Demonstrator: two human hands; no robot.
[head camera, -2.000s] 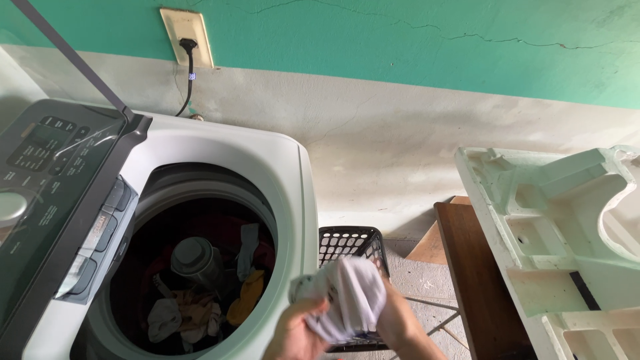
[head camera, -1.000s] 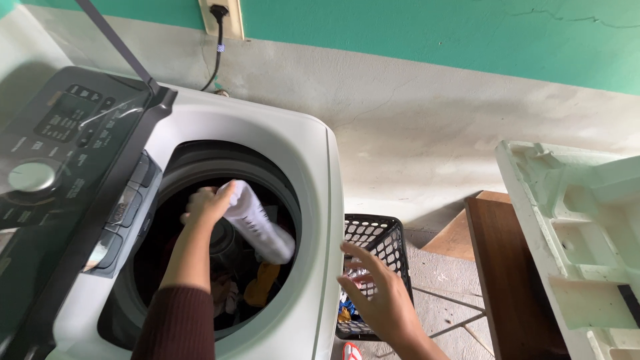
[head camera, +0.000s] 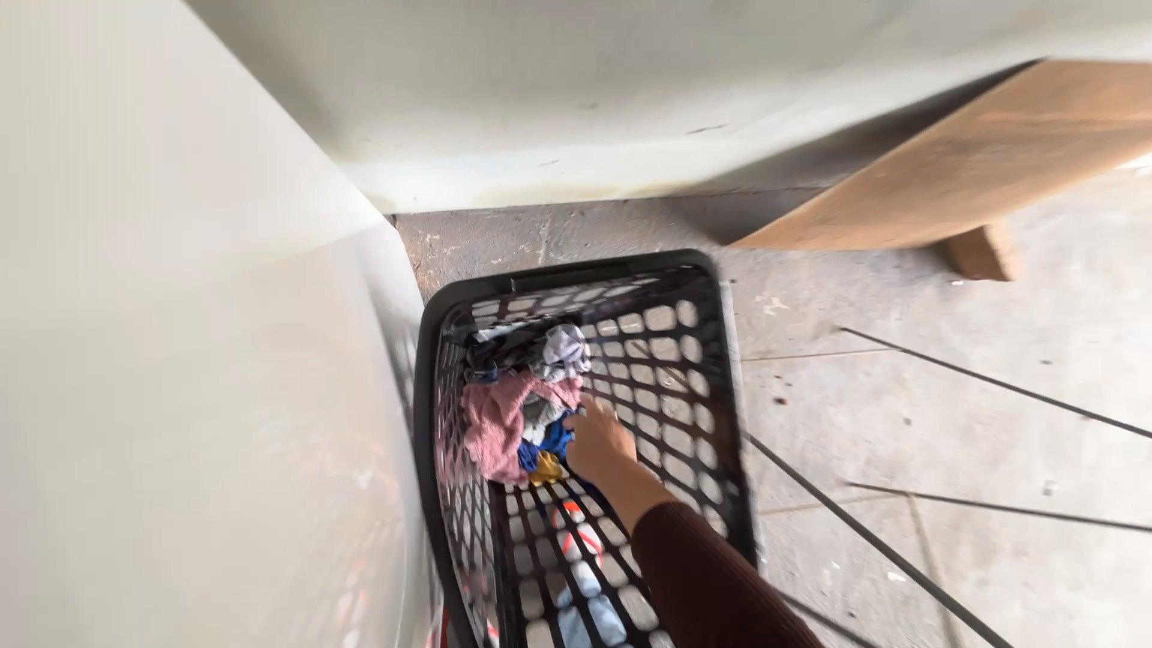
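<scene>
My right hand (head camera: 601, 441) reaches down into a black plastic laundry basket (head camera: 576, 272), its fingers at the clothes on the bottom; whether they grip any cloth is not clear. A pink garment (head camera: 495, 423) lies left of the fingertips, with blue cloth (head camera: 556, 436) right beside them and a yellow cloth (head camera: 547, 469) just below. Farther back in the basket are a light grey cloth (head camera: 565, 349) and dark clothes (head camera: 508, 351). My left hand is out of view.
The white side of the washing machine (head camera: 198, 378) stands close along the basket's left. Behind is a pale wall (head camera: 576, 108). A wooden board (head camera: 954, 162) leans at the upper right, and thin dark metal rods (head camera: 990, 382) cross the concrete floor (head camera: 810, 414).
The view has swung down from the washer to the basket. My right hand has gone into the basket. My left hand, earlier over the tub with a white cloth, has left the view.
</scene>
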